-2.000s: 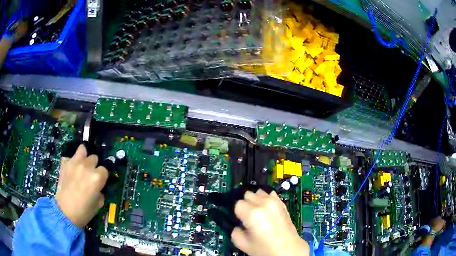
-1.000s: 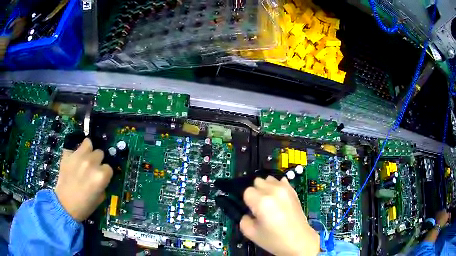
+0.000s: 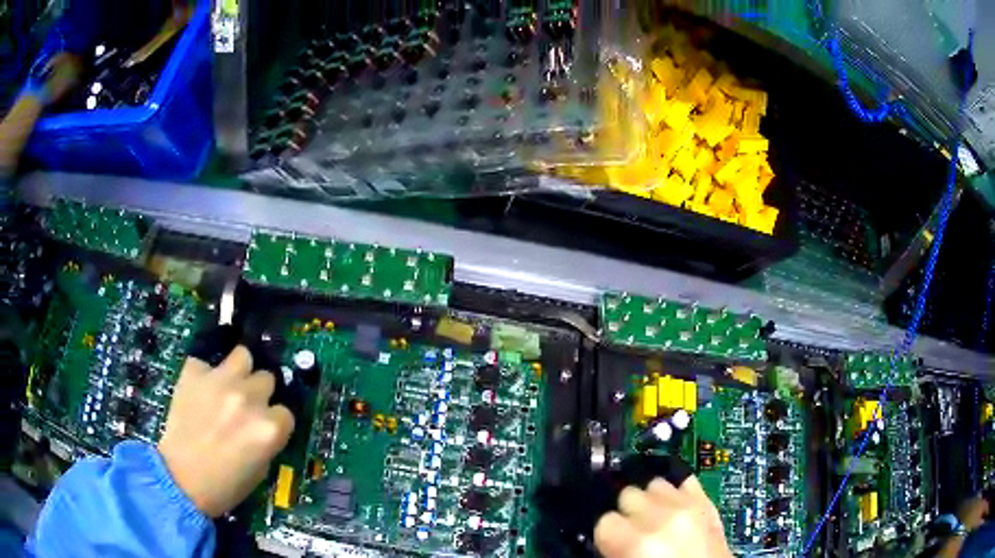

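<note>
The main green circuit board (image 3: 371,458) sits in its black carrier, with rows of blue-and-white parts and a yellow box capacitor (image 3: 285,486) upright at its left edge. My left hand (image 3: 224,431) is over the carrier's left side, with fingers curled and black material at the fingertips. My right hand (image 3: 660,521) is low in the view, at the left part of the right-hand board (image 3: 753,458), cut off by the bottom edge. Black material at its fingertips hides anything held. Several yellow capacitors (image 3: 666,396) stand on that board, above this hand.
Narrow green strips (image 3: 347,267) lie along the carriers' far edge by a metal rail (image 3: 524,258). Behind are a blue bin (image 3: 131,136), clear blister trays (image 3: 436,120) and a black bin of yellow blocks (image 3: 709,142). Other people's hands (image 3: 57,79) show far left and lower right. A blue cord (image 3: 927,262) hangs right.
The view has shifted, so the boards appear lower and further right. My right hand has moved right and down from the middle board's right edge. My left hand stays near the carrier's left side.
</note>
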